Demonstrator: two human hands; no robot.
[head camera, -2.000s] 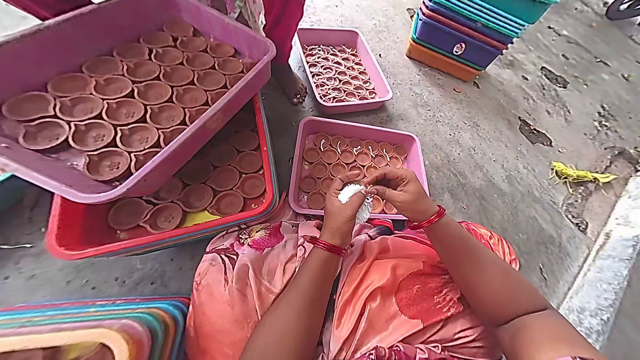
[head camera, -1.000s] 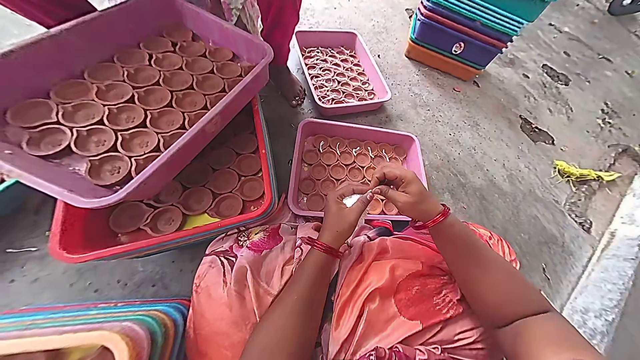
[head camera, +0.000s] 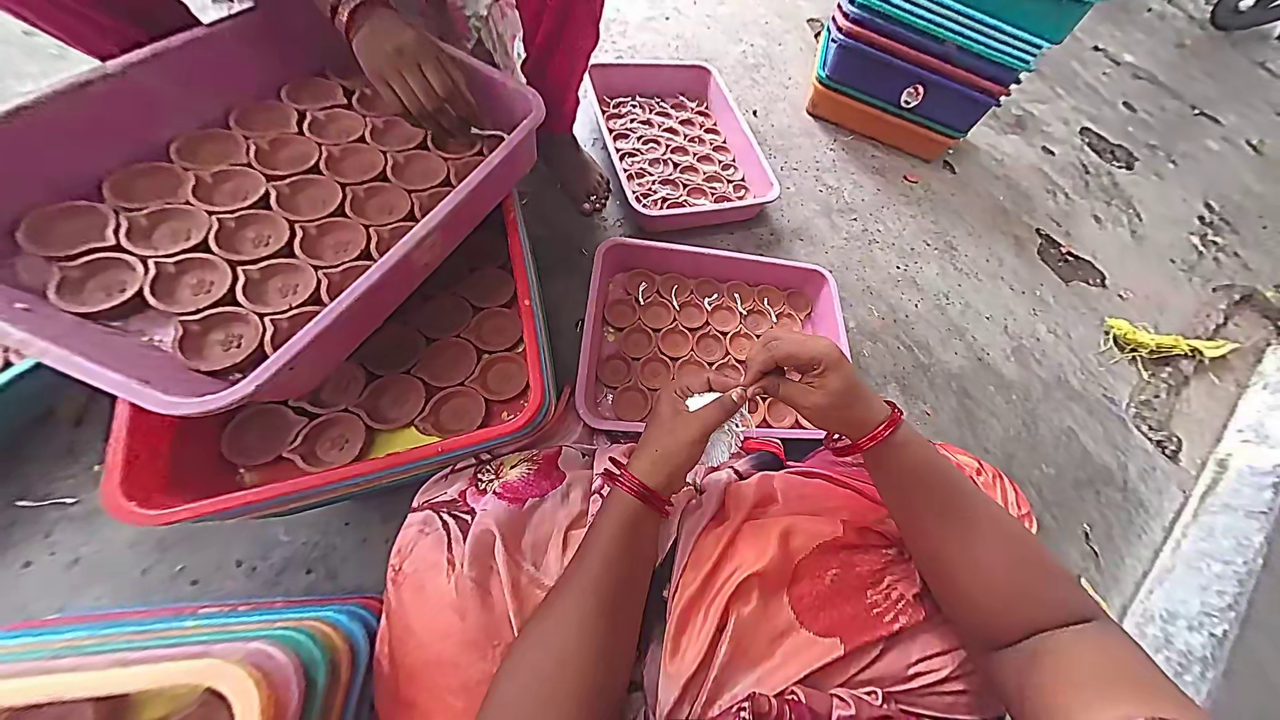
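Observation:
My left hand (head camera: 690, 425) is closed around a bundle of white cotton wicks (head camera: 722, 432), just above the near edge of a pink plastic tray (head camera: 838, 310). My right hand (head camera: 810, 380) meets it, thumb and fingertips pinched together at the bundle's top; whether a single wick is between them is too small to tell. Rows of small clay lamps (head camera: 675, 343) fill the tray, and white wicks (head camera: 709, 300) lie in several lamps near its far side. My hands hide part of the near rows.
A larger pink tray of clay lamps (head camera: 250, 235) overhangs a red tray (head camera: 160, 485) at left, a co-worker's hand (head camera: 415, 75) in it. Beyond stands another pink tray (head camera: 750, 190) of lamps with wicks. Stacked trays are at top right (head camera: 900, 90) and bottom left (head camera: 330, 640).
A co-worker's hand has come into the large pink tray at upper left. My two hands stay together over the near tray, fingertips still touching.

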